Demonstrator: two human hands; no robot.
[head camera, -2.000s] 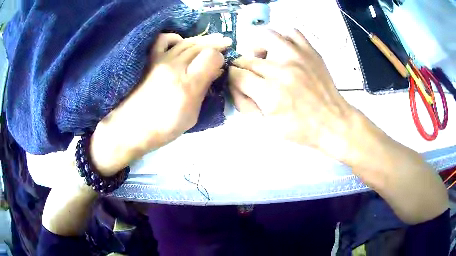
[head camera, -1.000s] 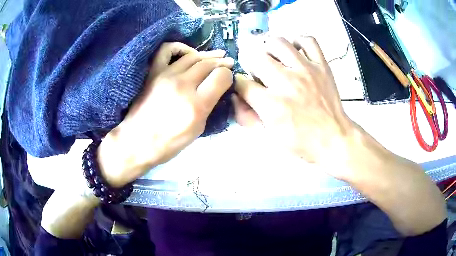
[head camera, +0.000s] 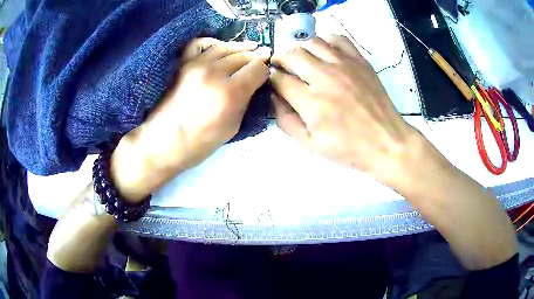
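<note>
A bulky navy-blue garment (head camera: 123, 76) lies on the left of the white table, against my left forearm. My left hand (head camera: 211, 96), with a dark bead bracelet (head camera: 114, 195) at the wrist, pinches its narrow edge just below the presser foot (head camera: 264, 35). My right hand (head camera: 339, 96) meets it there, its fingertips pinching the same dark edge from the right. A small navy flap (head camera: 250, 125) shows below the fingers. The needle tip is too small to tell. A white round knob with a dark top (head camera: 300, 26) stands right of the foot.
At the right lie red-handled scissors (head camera: 490, 146) with yellow snips (head camera: 495, 117), a wooden-handled awl (head camera: 449, 73) and a flat black rectangle (head camera: 421, 64). A ruled measuring strip (head camera: 328, 230) runs along the front edge. Loose threads (head camera: 233, 222) lie near it.
Both hands have moved slightly up towards the presser foot, still pinching the edge. The small navy flap shows less than two seconds ago. The machine parts came further into view after the first frame.
</note>
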